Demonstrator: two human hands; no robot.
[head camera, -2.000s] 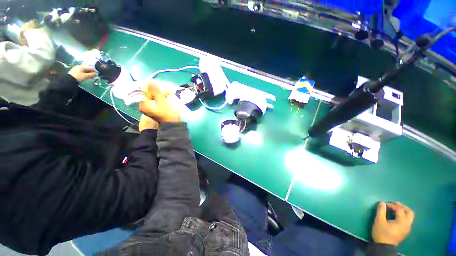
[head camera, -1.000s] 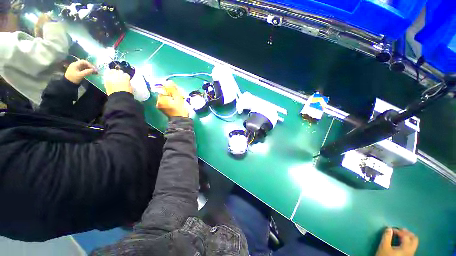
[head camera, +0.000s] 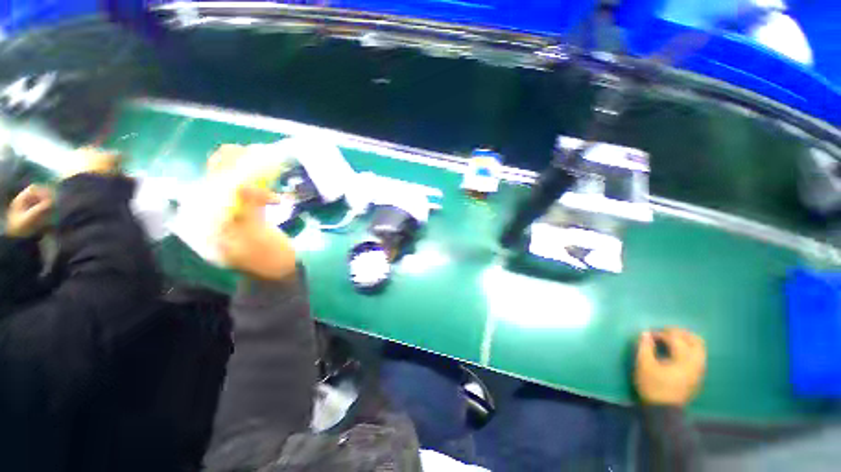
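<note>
My left hand (head camera: 254, 230) is blurred, raised over the left part of the bench in strong glare; whether it holds anything cannot be told. My right hand (head camera: 670, 366) rests on the green bench at the right, fingers curled with a dark gap between them; no object shows in it. Between my hands lies a white camera unit (head camera: 396, 191) with a black housing (head camera: 391, 225) and a round part with a bright face and dark rim (head camera: 370, 266). Another white body (head camera: 321, 166) with a black part lies just right of my left hand.
A black electric screwdriver (head camera: 539, 205) hangs tilted before the grey-white screw feeder (head camera: 604, 184). A small white, blue and yellow item (head camera: 481, 172) stands at the back edge. A blue bin (head camera: 813, 334) is far right. A person in black sleeves (head camera: 101, 249) works at the left.
The view has swung, so the bench things sit further left. The neighbour's hands have drawn apart from my left hand. My right hand is still curled on the bench.
</note>
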